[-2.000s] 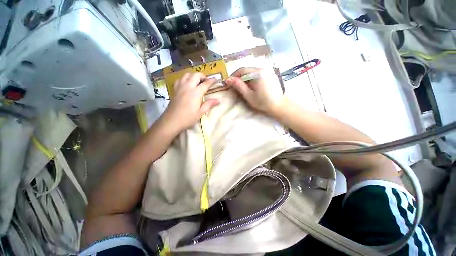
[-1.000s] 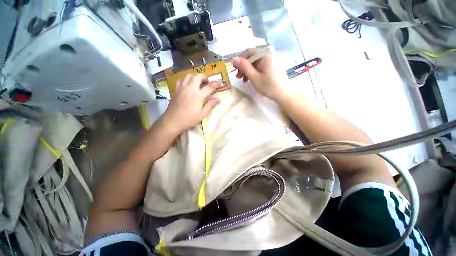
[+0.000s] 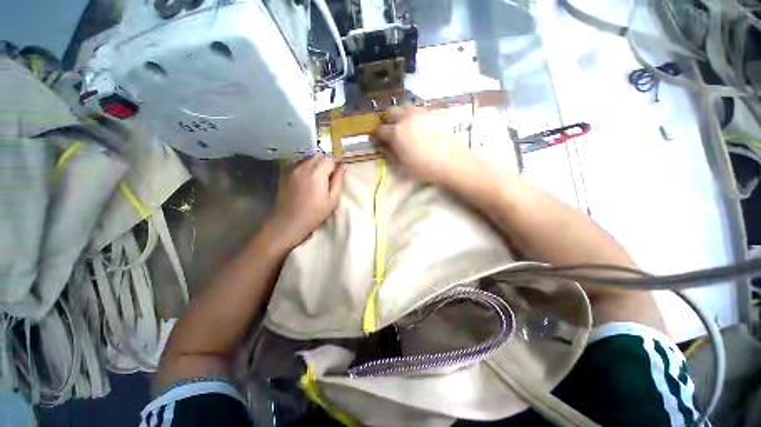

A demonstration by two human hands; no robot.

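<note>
The beige bag body (image 3: 442, 221) runs from the clamp down over the lap, with a yellow binding tape (image 3: 380, 233) down its middle. Its top edge lies at the yellow-orange pattern clamp (image 3: 342, 127), whose slot shows white. My left hand (image 3: 309, 200) has its curled fingers on the bag's upper left edge, just below the clamp's left corner. My right hand (image 3: 413, 143) lies over the clamp's right part, fingertips on the plate. Its fingers are bunched and partly hidden, so I cannot tell if they hold anything. The dark needle and presser area (image 3: 384, 62) is just behind the clamp.
The white machine head (image 3: 221, 79) stands close on the left. Red-and-black thread snips (image 3: 555, 136) lie right of the clamp on the white table (image 3: 622, 179). A dark cord (image 3: 655, 77) lies upper right. Bag heaps with straps (image 3: 62, 192) hang left; more straps are right.
The view has swung left. My left hand has moved from the clamp's slot to the bag's left edge. My right hand has moved onto the clamp; the pale piece in its fingers is no longer visible.
</note>
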